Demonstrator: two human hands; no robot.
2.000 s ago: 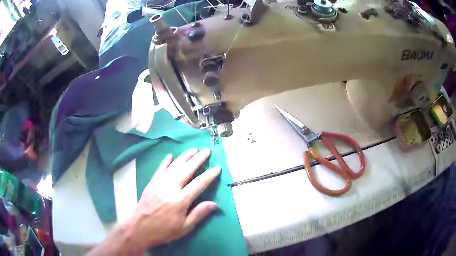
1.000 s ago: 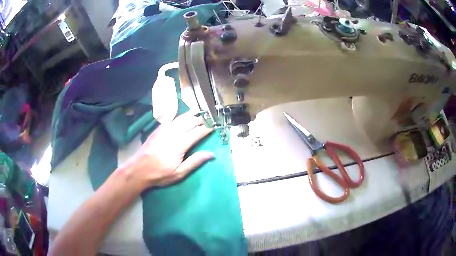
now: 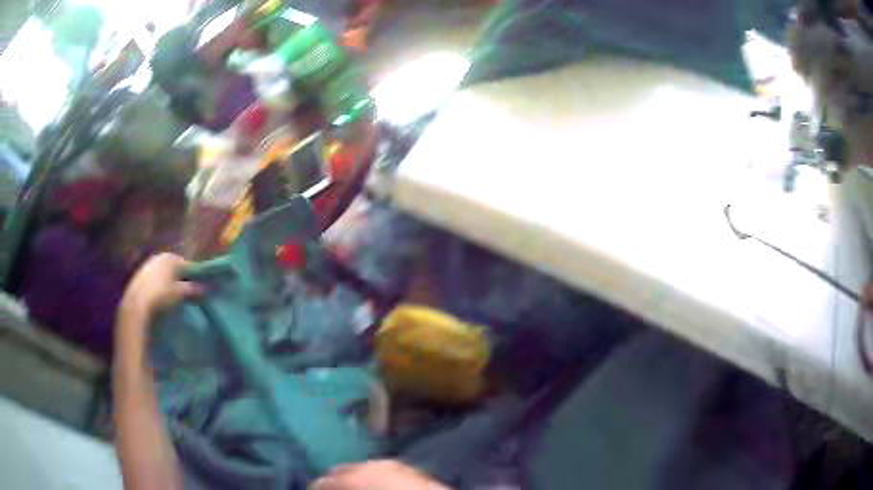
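My left hand (image 3: 158,287) is raised at the left, with its fingers closed on the upper end of a teal cloth piece (image 3: 254,354). The piece hangs down and to the right over a heap of similar cloth (image 3: 220,431). My right hand (image 3: 378,476) is at the bottom edge, mostly cut off, by the lower end of the piece; its grip is hidden. The view is blurred.
The white sewing table (image 3: 574,172) spans the upper right, with dark teal cloth (image 3: 613,33) at its back. The machine's needle area (image 3: 814,144) is at the right edge. A yellow bundle (image 3: 436,352) lies below the table. Blurred colourful clutter fills the upper left.
The view has swung left and down from the machine to the cloth heap. My left hand has left the cloth at the needle and now holds a piece over the heap. My right hand has appeared.
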